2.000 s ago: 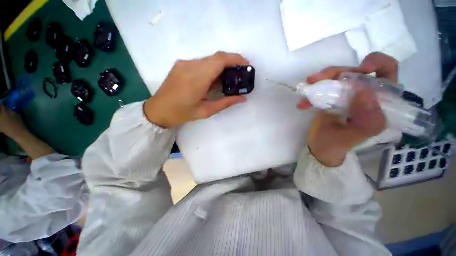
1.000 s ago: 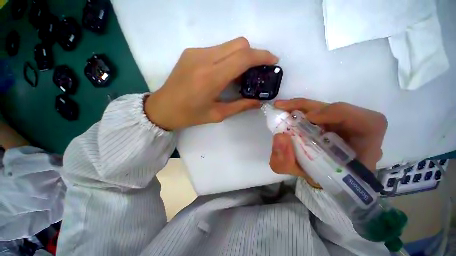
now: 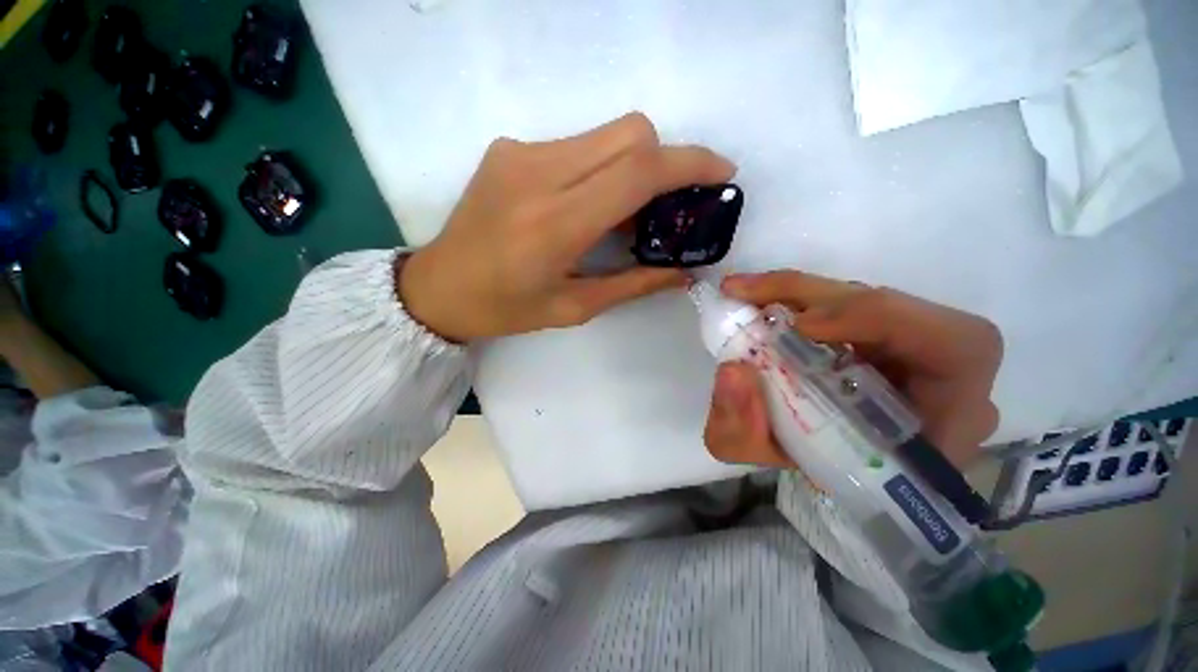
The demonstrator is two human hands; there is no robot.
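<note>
My left hand (image 3: pixel 552 236) grips a glossy black watch housing (image 3: pixel 690 226) between thumb and fingers above the white board (image 3: pixel 591 420). The housing is tilted and shows a small white spot at its upper right corner. My right hand (image 3: pixel 867 361) holds a glue dispenser (image 3: pixel 841 433) like a pen, its white nose pointing up and left at the housing's lower edge, close to my left thumb tip. The needle tip is too small to tell whether it touches. The dispenser has a blue label, red marks and a green end cap (image 3: pixel 988 610).
Several black housings (image 3: pixel 276 193) and a thin black ring (image 3: pixel 99 201) lie on the green mat (image 3: pixel 302 315) at left. White sheets (image 3: pixel 998 59) lie at upper right. A white tray of dark pieces (image 3: pixel 1097 466) is at right. Another person's sleeve (image 3: pixel 92 499) shows at far left.
Since two seconds ago the dispenser has swung round and come in from the right to the housing's lower edge. In the last second the housing has tilted slightly.
</note>
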